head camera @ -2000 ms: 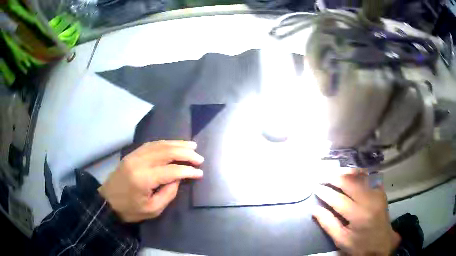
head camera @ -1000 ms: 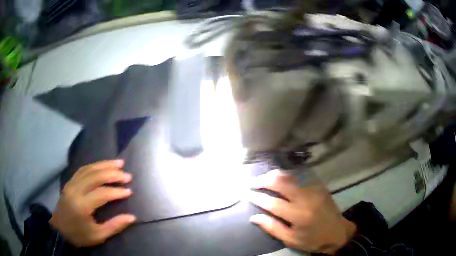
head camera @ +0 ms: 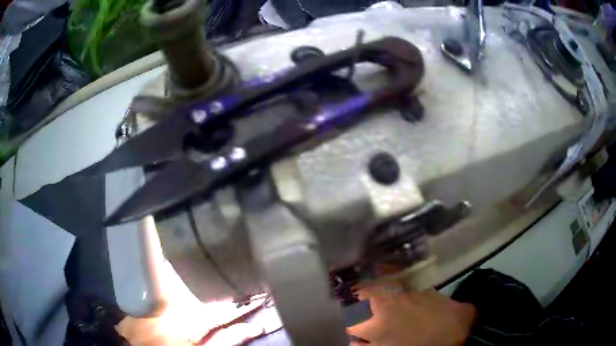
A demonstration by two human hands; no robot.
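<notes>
The cream-beige sewing machine head fills the middle of the view. Dark thread snips with purple marks rest on top of it, blades pointing left and apart. The dark grey garment panel shows left of the head; the patch pocket cannot be made out. My left hand is at the bottom edge, cut off and partly lost in glare. My right hand is low beyond the head, its fingers partly hidden behind machine parts. What either hand touches is not clear.
The pale grey lamp bar hangs left of the head with strong glare beside it. Pale cloth or paper lies at the left. Bright green material is at the upper left.
The view has moved closer over the machine head, which now hides most of the work. The snips appear much larger. Both hands now sit lower in the picture and are less visible.
</notes>
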